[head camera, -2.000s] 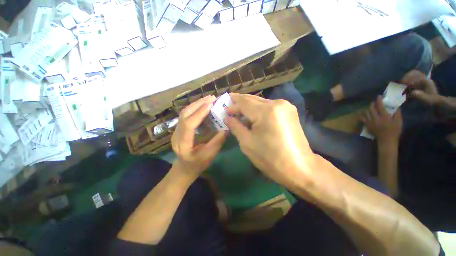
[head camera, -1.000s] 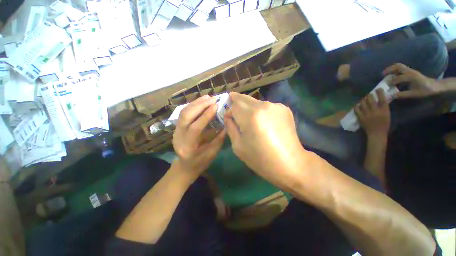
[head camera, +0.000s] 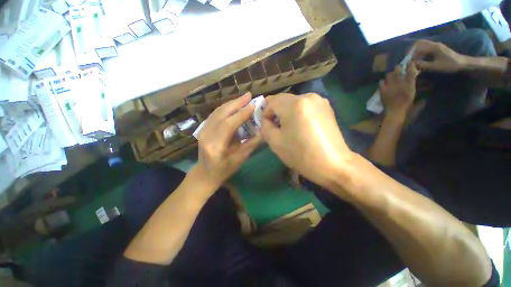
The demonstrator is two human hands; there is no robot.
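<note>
A small white folding carton [head camera: 249, 126] with dark print is held between both hands in the middle of the view, mostly hidden by the fingers. My left hand [head camera: 221, 140] is wrapped around its body, and a white corner shows at the left side of the hand. My right hand [head camera: 305, 132] has its fingertips at the carton's upper right end. The fingers hide exactly what they pinch there.
Cartons and leaflets [head camera: 64, 106] are heaped at the left on a white-covered table [head camera: 207, 50]. A divider tray [head camera: 274, 73] and a smaller tray [head camera: 151, 143] with a shiny piece lie under its edge. Another person's hands [head camera: 398, 84] hold a white piece at the right.
The carton and both hands stay together, with the fingers shifted and the carton more covered. The table has moved up slightly in view. The other person's hands have moved left and up.
</note>
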